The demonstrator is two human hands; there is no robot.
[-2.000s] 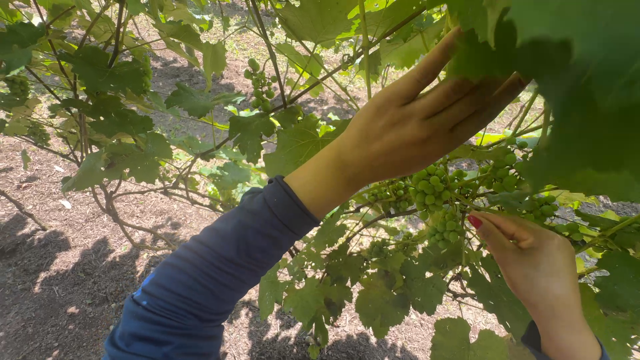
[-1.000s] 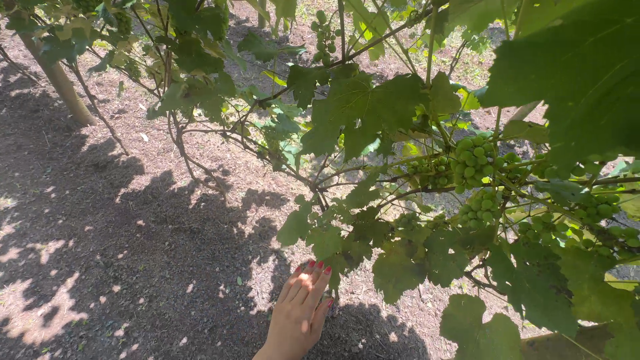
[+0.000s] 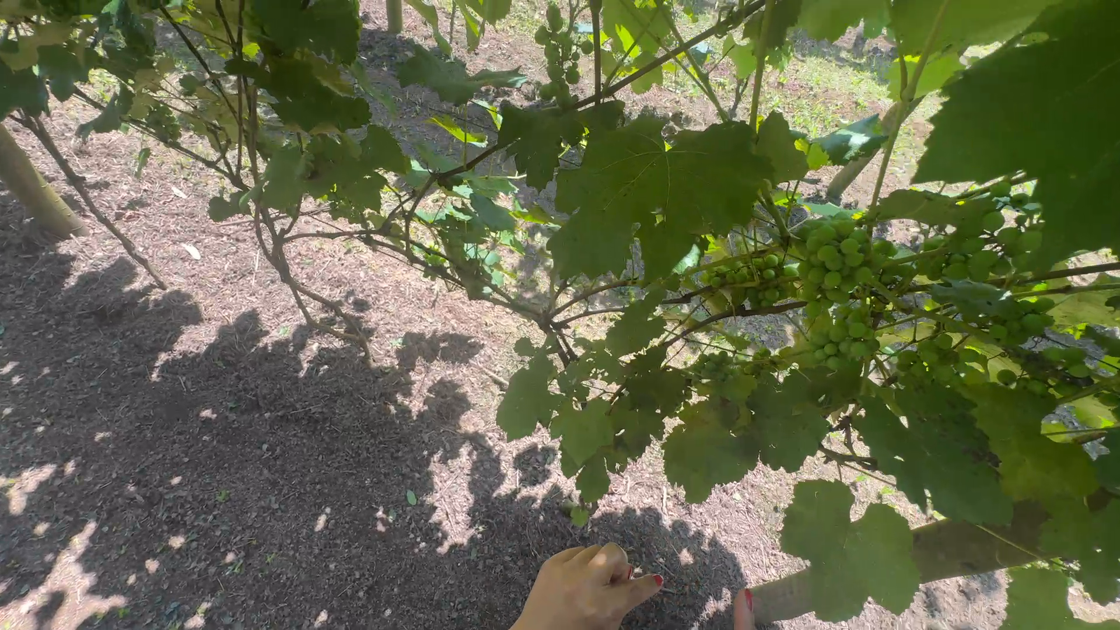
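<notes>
At the bottom edge of the head view is my left hand (image 3: 584, 584), its fingers curled and its thumb pointing right, with red nails. Whether anything lies inside its fingers cannot be seen. Of my right hand (image 3: 744, 610) only one fingertip with a red nail shows, beside a wooden beam. Above and to the right, a bunch of green unripe grapes (image 3: 836, 262) hangs on the vine, with more grapes (image 3: 980, 245) farther right. A large grape leaf (image 3: 661, 179) is left of the bunch. Neither hand visibly touches the bunches.
The wooden beam (image 3: 945, 551) crosses the lower right behind leaves. Thin vine canes (image 3: 280, 254) spread leftward, and a wooden post (image 3: 35, 188) rises at the far left. Another small grape cluster (image 3: 557, 57) hangs near the top. Mulched ground (image 3: 262, 472) lies below in patchy shade.
Both hands were up among the leaves and grapes two seconds ago; they are now low at the bottom edge. My left hand's fingers, extended before, have curled. The view has shifted.
</notes>
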